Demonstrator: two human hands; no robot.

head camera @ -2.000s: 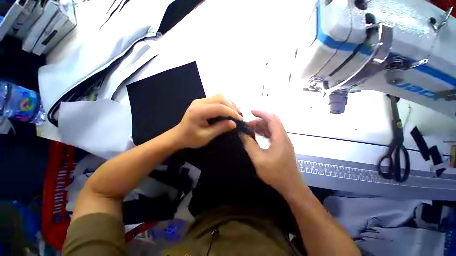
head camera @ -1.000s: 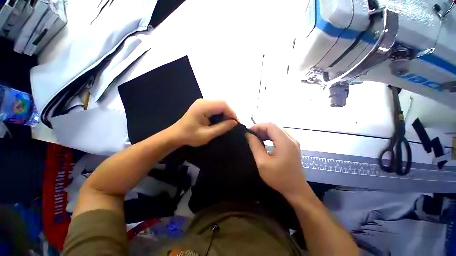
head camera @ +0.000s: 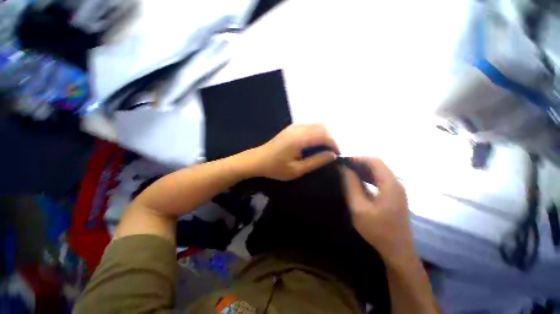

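Observation:
A black fabric panel point(head camera: 307, 214) hangs from both hands over the table's front edge into the lap. My left hand point(head camera: 302, 153) pinches its upper edge between thumb and fingers. My right hand point(head camera: 381, 199) pinches the same edge just to the right, its thumb on the near side. The two hands are close together, with a short stretch of edge between them. A squarish black panel part point(head camera: 245, 113) lies flat on the white table behind my left forearm; whether it joins the held cloth is hidden.
White pieces with black strips point(head camera: 163, 132) lie at left. The blurred sewing machine point(head camera: 509, 92) stands upper right, with black shears point(head camera: 522, 239) below it and a dark offcut point(head camera: 554, 224) beside them. A red basket point(head camera: 92, 211) is at lower left.
The view has swung, so the scene sits further right and lower and is blurred. Both hands still pinch the black edge; the right fingers have closed in from their more spread pose two seconds ago.

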